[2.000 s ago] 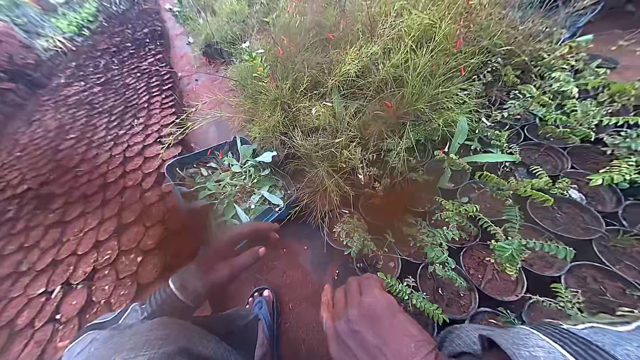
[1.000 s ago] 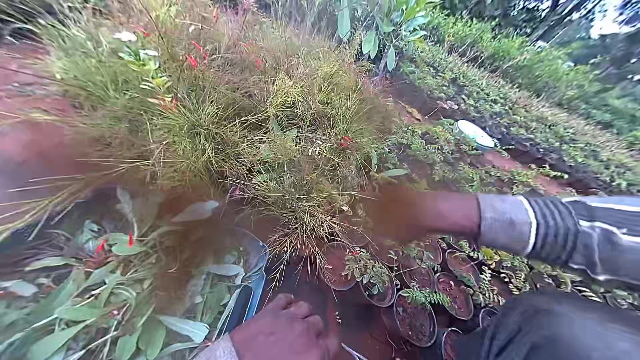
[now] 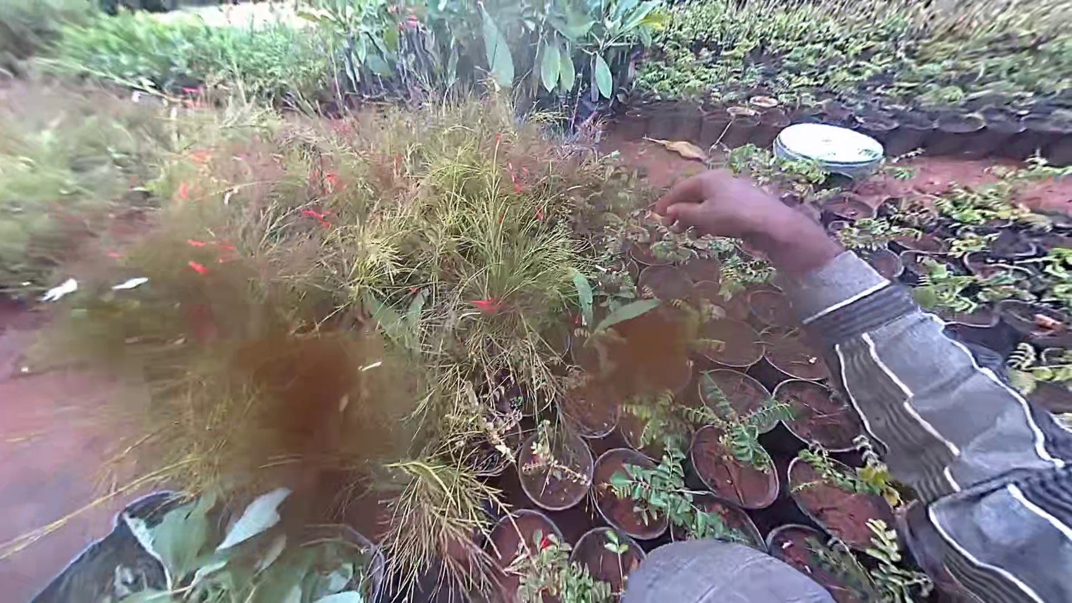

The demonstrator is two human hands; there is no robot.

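My right hand (image 3: 737, 213) reaches out at the upper right, palm down, its fingertips bent together at small leafy seedlings (image 3: 670, 243). Whether anything is pinched between those fingers cannot be told. Left of it spreads a bushy clump of thin-stemmed plants (image 3: 477, 226) with small red flowers. Below the hand stand round pots of reddish soil (image 3: 733, 465), several with seedlings. A dark container (image 3: 134, 536) with broad-leaved cuttings (image 3: 251, 519) sits at the lower left. My left hand is not in view. Brown blurs cover parts of the clump and the pots.
A round white lid or bucket top (image 3: 829, 146) lies beyond my right hand. Farther back are rows of potted seedlings (image 3: 888, 50) and tall broad-leaved plants (image 3: 548, 63). Bare reddish ground (image 3: 50, 419) shows at the left. My knee (image 3: 720, 574) is at the bottom edge.
My left hand, low in the frame one second ago, has left the view. My right arm now reaches farther out over the seedlings. The view has swung upward and to the right.
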